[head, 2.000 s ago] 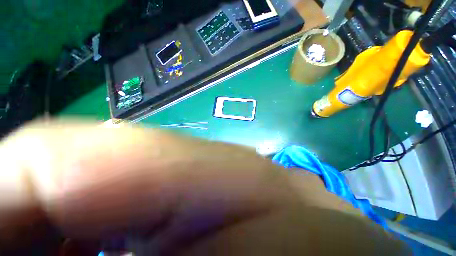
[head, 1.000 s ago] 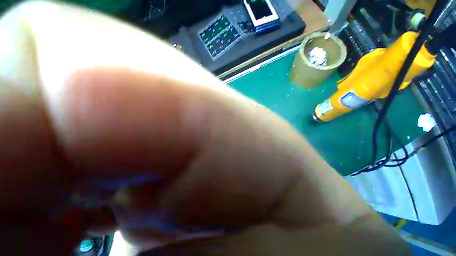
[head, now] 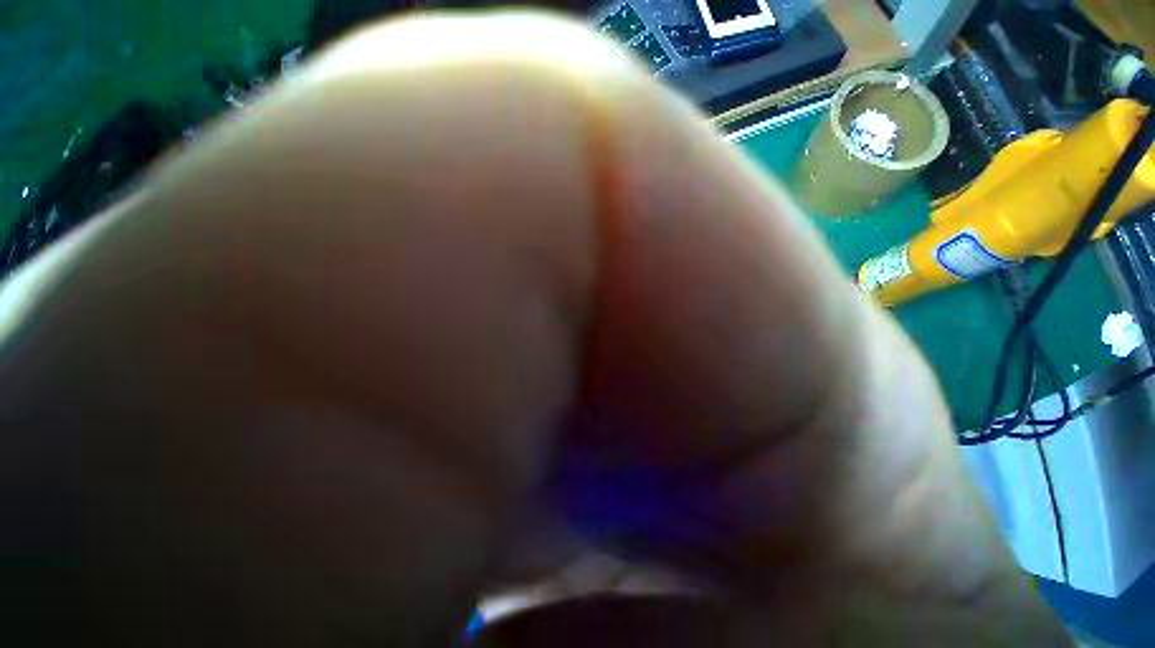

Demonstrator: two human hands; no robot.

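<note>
My right hand [head: 507, 317], very close to the camera and blurred, fills most of the view. Its wrist side runs off the lower right. Its fingertips cannot be made out, and I cannot tell whether it holds anything. My left hand is not seen. Behind my right hand, a yellow-orange electric screwdriver [head: 1013, 209] lies at the right, its narrow end pointing lower left. A tan round cup [head: 836, 171] with white bits inside stands on the green mat [head: 969, 348]. The middle of the bench is hidden by my hand.
A black parts tray [head: 792, 61] at the top holds a phone part with a pale-framed screen [head: 737, 15] and part of a green board. Black cables [head: 1058, 298] hang over the right side. A white lump [head: 1121, 333] and a pale grey box [head: 1102, 500] are at the right.
My right hand has come across more of the view, hiding the bezel, the tweezers and most of the tray. The cup and screwdriver appear shifted to the right in view.
</note>
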